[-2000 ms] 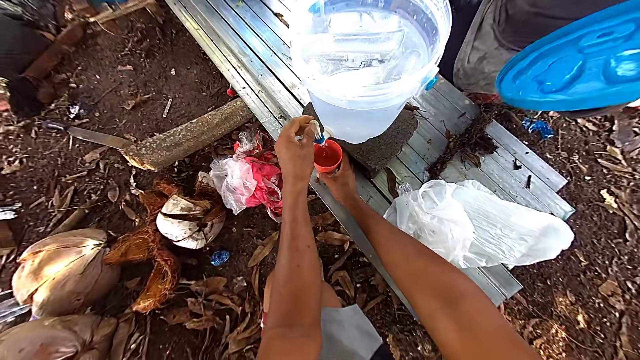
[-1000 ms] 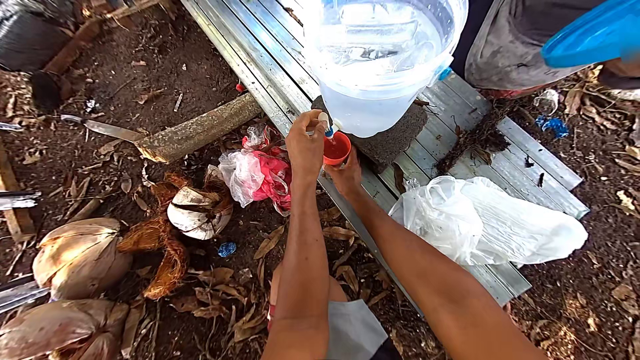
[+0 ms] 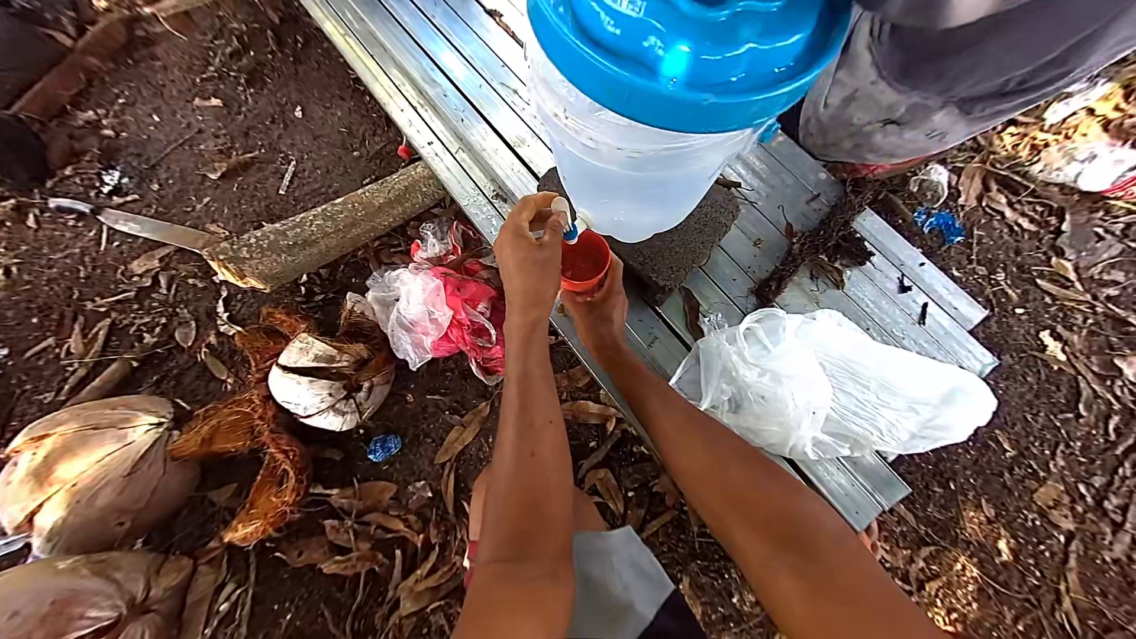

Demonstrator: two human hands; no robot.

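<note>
My left hand (image 3: 530, 253) has its fingers closed on the small white and blue spigot (image 3: 564, 218) low on a translucent plastic water container (image 3: 635, 164). Directly under the spigot, my right hand (image 3: 601, 306) holds a red plastic cup (image 3: 585, 262), mouth up. A blue lid (image 3: 697, 58) covers the container's top. The container rests on a dark stone block (image 3: 688, 235), which lies on ribbed metal sheets (image 3: 754, 204).
A white plastic bag (image 3: 834, 382) lies on the sheets at right. A knife (image 3: 151, 226) touches a log (image 3: 324, 226). Coconut husks (image 3: 98, 470) and a red and white plastic bag (image 3: 439, 311) are at left. Another person's trouser leg (image 3: 932, 80) is beside the container.
The blue lid, held off to the right of the open container in the earlier frames, now sits over its top. Both my hands have stayed at the spigot and cup.
</note>
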